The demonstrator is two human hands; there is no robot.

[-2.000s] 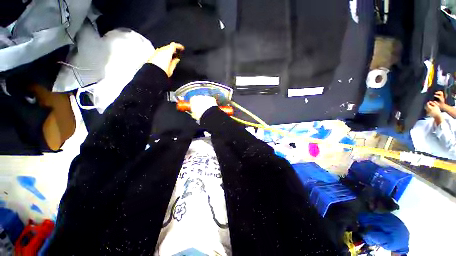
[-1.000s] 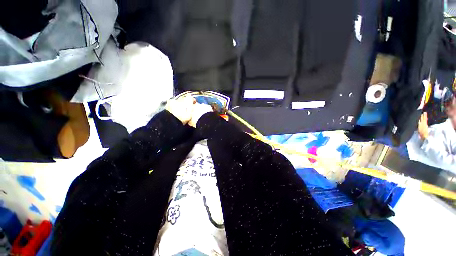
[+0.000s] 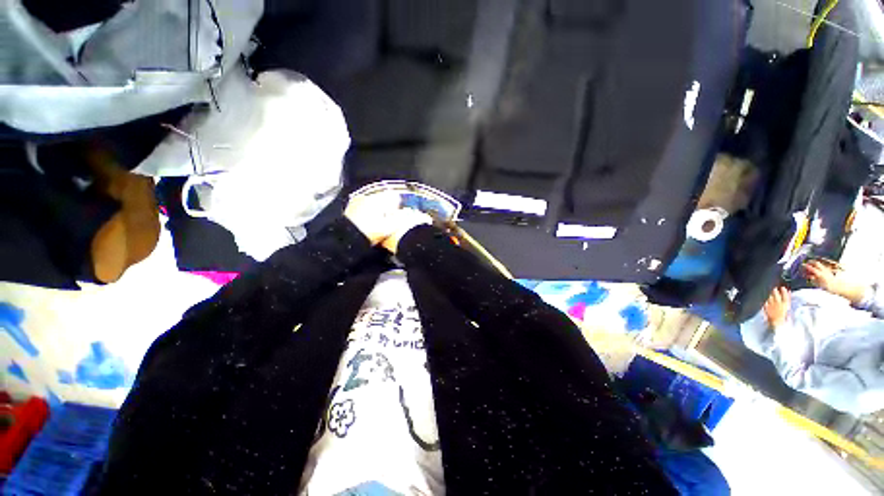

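Observation:
The steam iron lies flat on the dark cloth at the table's near edge, its pale-edged plate pointing left and its blue top partly hidden. My right hand is closed on its handle. My left hand rests on the iron's left part, against my right hand; its fingers are blurred. Two white interfacing strips, one at the panel end and one further right, lie on the dark garment panels right of the iron.
A white bundle and grey garment parts lie at left, with a brown item. A tape roll is at right. The yellow hose trails right. Another person's hands show at far right. Blue baskets stand on the floor.
My left hand has come from the cloth at upper left to the iron beside my right hand. The view has shifted. The other person's hands have moved.

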